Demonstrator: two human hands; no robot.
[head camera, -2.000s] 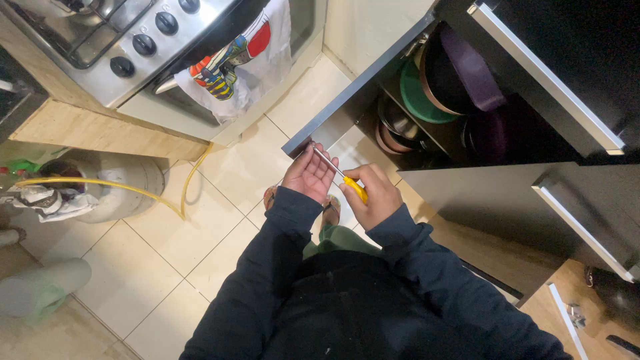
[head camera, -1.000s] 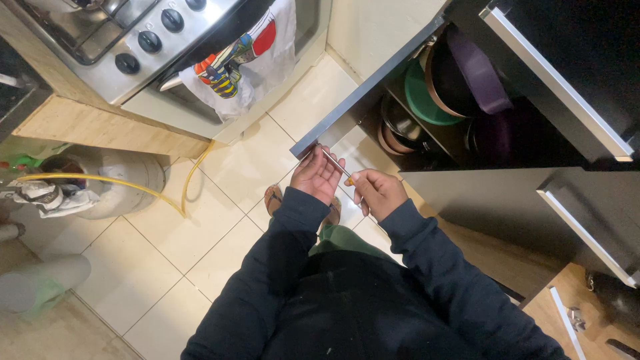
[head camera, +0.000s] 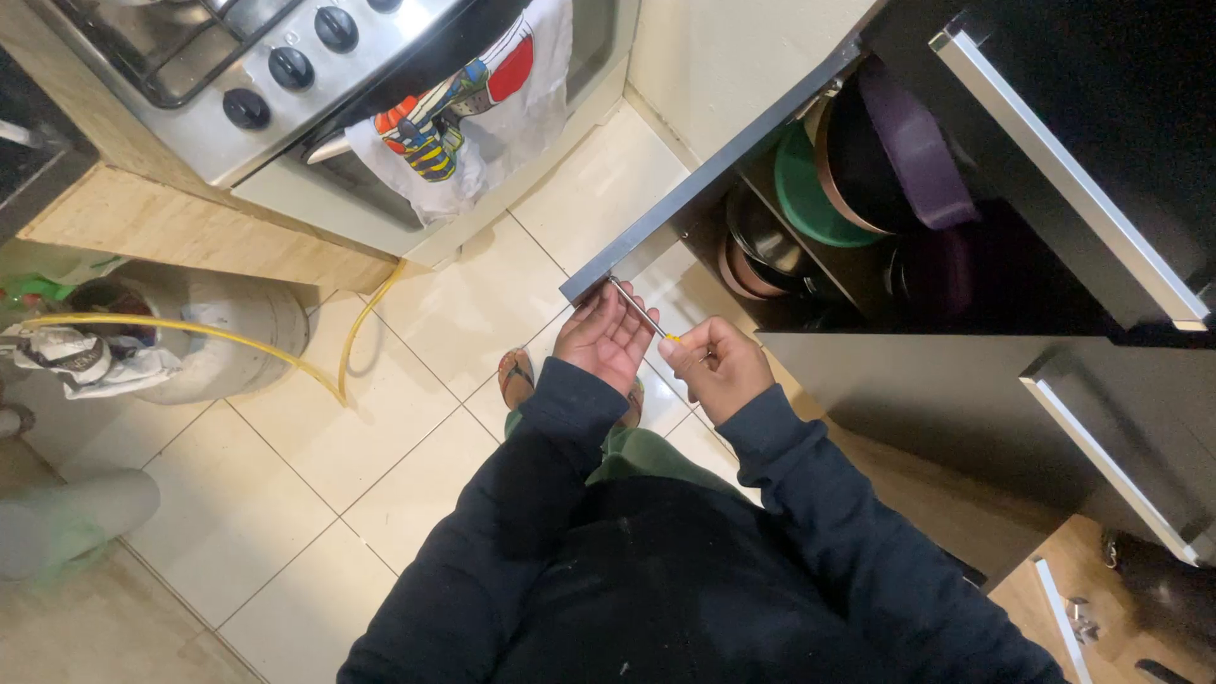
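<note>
My right hand (head camera: 719, 368) is closed around the yellow handle of a screwdriver (head camera: 638, 309), most of the handle hidden by the fingers. The metal shaft slants up and left to the inner side of an open cabinet door (head camera: 708, 176), close to its lower corner. Beneath the shaft, my left hand (head camera: 608, 334) is palm up with curled fingers, its fingertips by the door corner and the screwdriver tip. Whether it holds something small there cannot be made out.
Inside the cabinet are pans (head camera: 760, 228), a green lid or pan (head camera: 807, 190) and a purple pan (head camera: 917, 152). A stove (head camera: 313, 95) with a hanging towel (head camera: 465, 123) stands upper left. A gas cylinder (head camera: 247, 323) with a yellow hose (head camera: 256, 342) is at left.
My right hand's grip on the screwdriver has shifted; more of the yellow handle showed two seconds ago. My left hand stays by the door corner.
</note>
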